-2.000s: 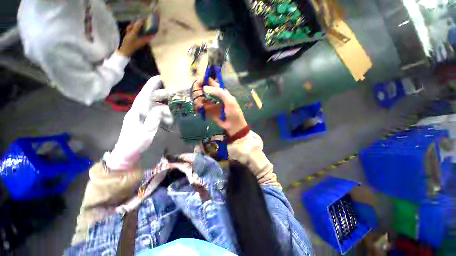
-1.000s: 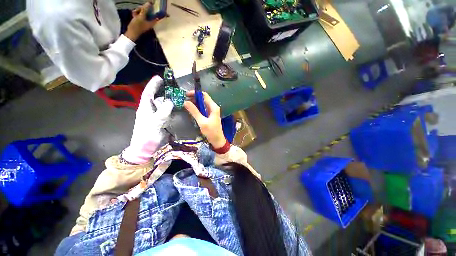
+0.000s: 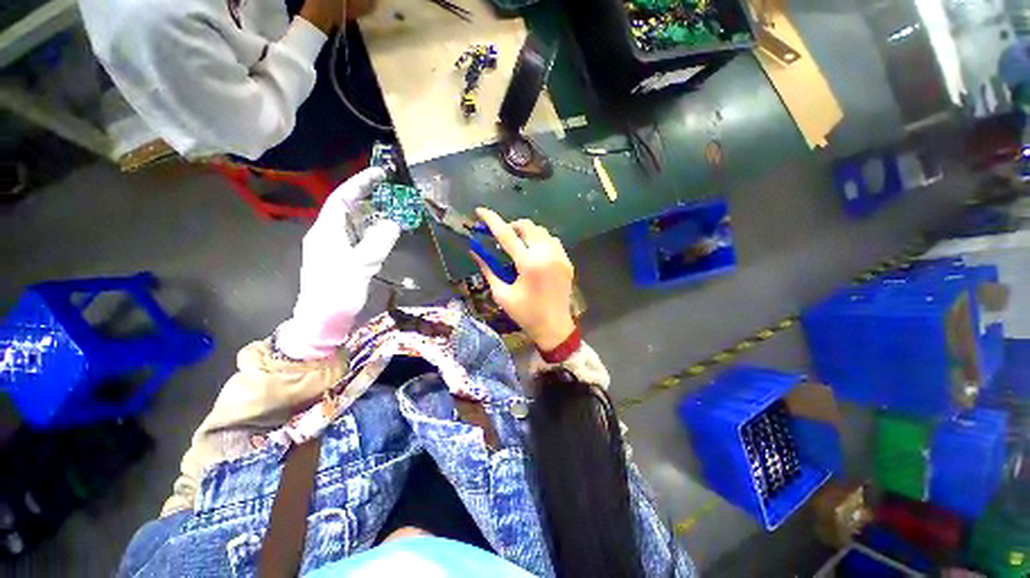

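Observation:
My left hand [image 3: 345, 262], in a white glove, holds a green circuit board [image 3: 398, 204] above the lap, near the bench's front edge. A silver and dark part stands at the board's far end. My bare right hand [image 3: 533, 277], with a red wristband, holds blue-handled cutters [image 3: 488, 251]. The metal jaws point left and lie at the board's right edge. Whether the jaws touch a part is too small to tell.
On the green bench [image 3: 678, 169] are tan cardboard [image 3: 424, 90] with dark and yellow pieces [image 3: 476, 79], a black reel [image 3: 527, 85], a yellow-handled tool [image 3: 605, 178] and a black bin [image 3: 661, 77] of boards. A co-worker's sleeve [image 3: 277, 96] is at upper left. Blue crates stand right.
The cutters have swung from pointing up and away to pointing left at the board. My right hand has moved right. The board stays in my left hand.

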